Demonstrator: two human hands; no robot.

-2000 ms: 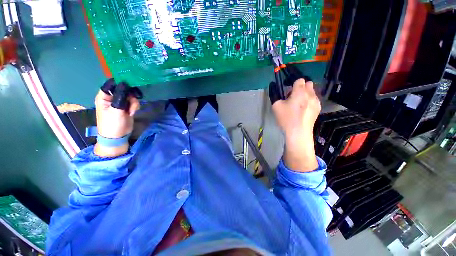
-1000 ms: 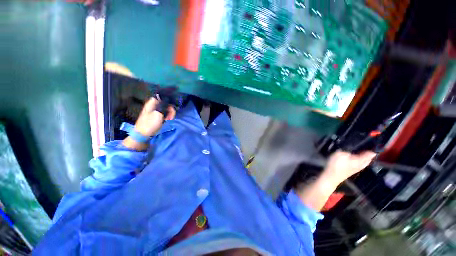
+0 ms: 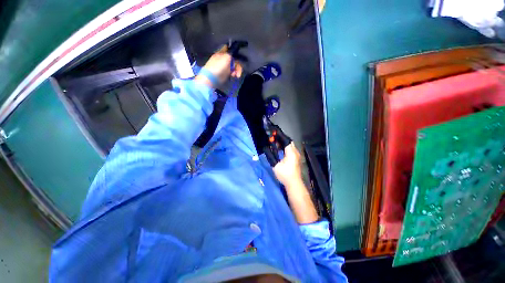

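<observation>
My right hand (image 3: 288, 161) is over my legs at the middle, with black finger covers, closed on the cutters (image 3: 272, 138), whose orange-red part shows near the pivot. My left hand (image 3: 224, 62) is at upper middle with black covers on its fingertips. Its fingers are partly bent and no held thing can be made out. The green printed circuit board (image 3: 454, 182) lies at the right on a pink-red pad (image 3: 410, 110), over an orange-brown slotted rack (image 3: 382, 72). Neither hand touches the board.
A green bench top (image 3: 349, 110) with a pale metal edge stands right of my legs. White gloves or cloth (image 3: 476, 14) lie at its top right. A conveyor (image 3: 77, 119) with a pale, red-striped rail (image 3: 83, 41) curves along the left. My feet in blue shoes (image 3: 269, 72) show on the floor.
The view has turned left, so the board now shows at the right. My right hand has come away from the board side with the cutters to over my legs.
</observation>
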